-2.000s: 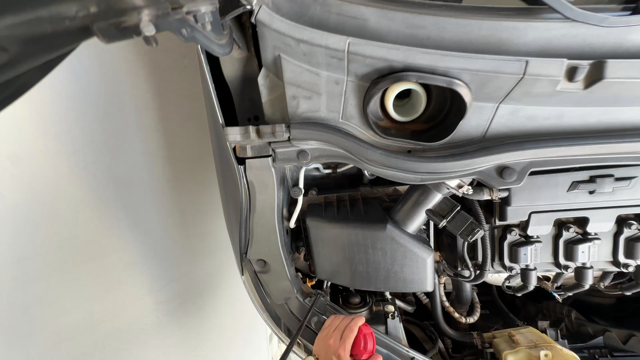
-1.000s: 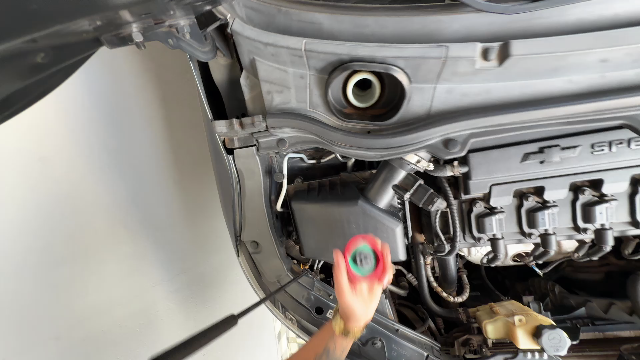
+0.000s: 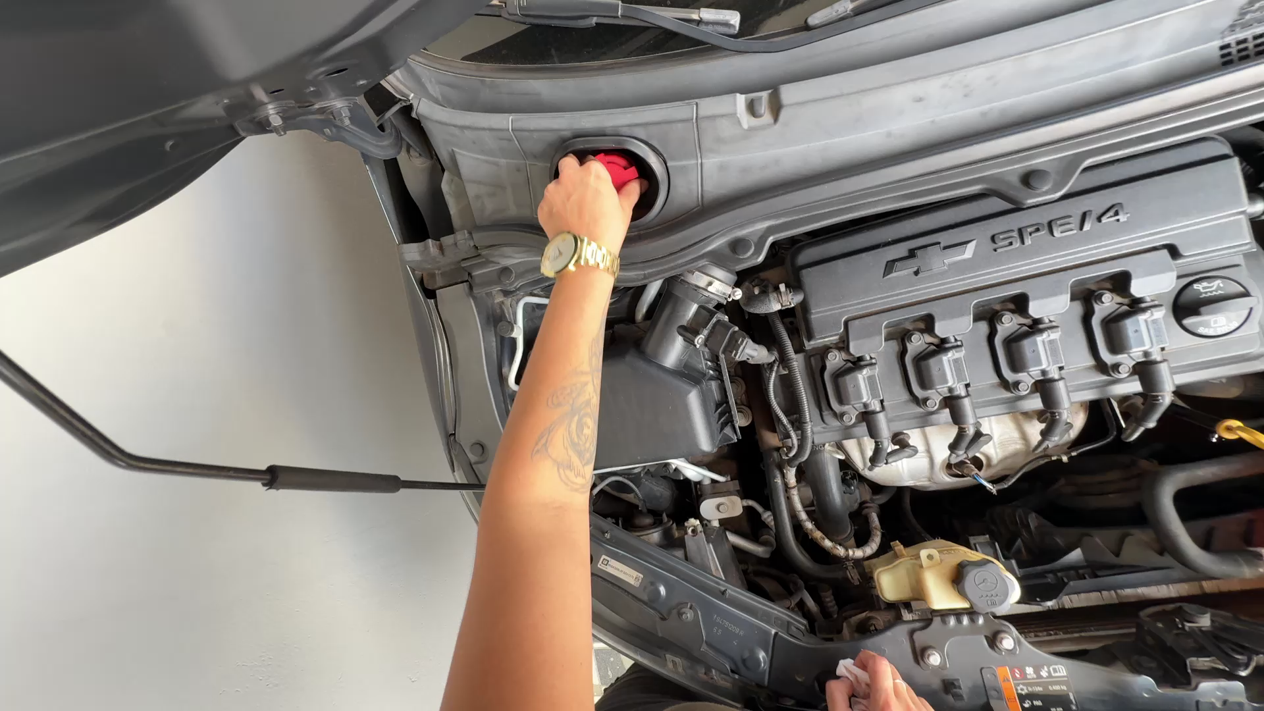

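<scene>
My left hand (image 3: 585,202), with a gold wristwatch (image 3: 578,255) on its wrist, grips a red cap (image 3: 617,170) in the oval opening of the grey cowl panel (image 3: 731,148). Fingers and cap cover the pale filler neck seen there earlier. At the bottom edge my right hand (image 3: 874,683) is closed around a crumpled white cloth or tissue (image 3: 851,671) and lies by the front crossmember. Below my left forearm is the black air filter housing (image 3: 657,405).
A hood prop rod (image 3: 197,469) crosses at left beneath the raised hood (image 3: 178,89). The engine cover (image 3: 1027,237) with its ignition coils, an oil filler cap (image 3: 1213,304) and a reservoir with a grey cap (image 3: 918,573) lie to the right.
My left hand has carried the red cap up from the front of the engine bay to the cowl opening. My right hand has come into view at the bottom.
</scene>
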